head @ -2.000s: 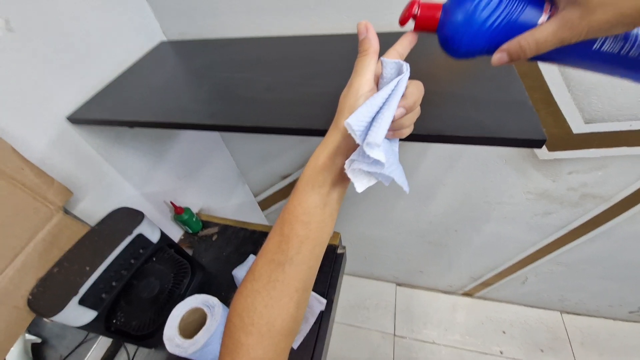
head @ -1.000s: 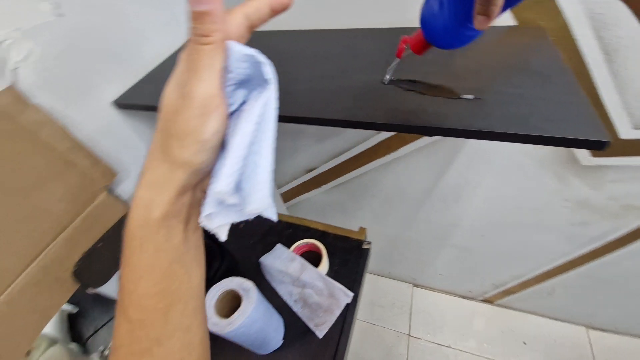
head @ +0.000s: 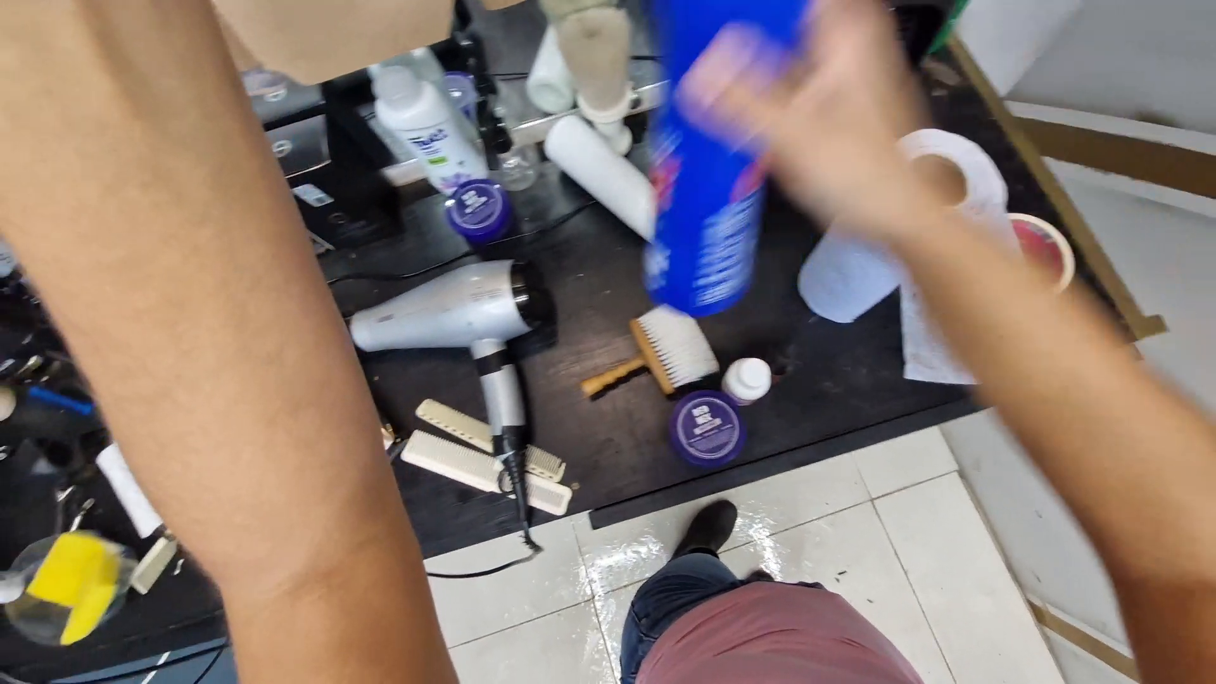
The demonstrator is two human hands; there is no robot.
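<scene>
My right hand [head: 798, 114], blurred, is closed around a blue plastic bottle [head: 708, 228] with white writing, over the black countertop. The bottle's top is cut off by the frame's upper edge. My left forearm crosses the left side of the view, with its hand out of the frame. Below the bottle lies a wooden-handled brush [head: 674, 350] with white bristles, beside a small white-capped container [head: 747, 380] and a round purple tub [head: 707, 428]. A silver hair dryer [head: 442, 309] lies to the left, its handle over two cream combs [head: 456, 461].
A blue paper roll [head: 850, 275] and a roll of tape [head: 1043, 252] are near the counter's right end. Toward the back stand a white bottle [head: 432, 133] and another purple tub [head: 478, 211]. A yellow object [head: 74, 579] lies at lower left. A black cord hangs over the front edge.
The view has swung from the dark shelf to the cluttered counter. The blue bottle, which was tipped over the shelf with liquid on it, is now over the counter. My left hand has left the view.
</scene>
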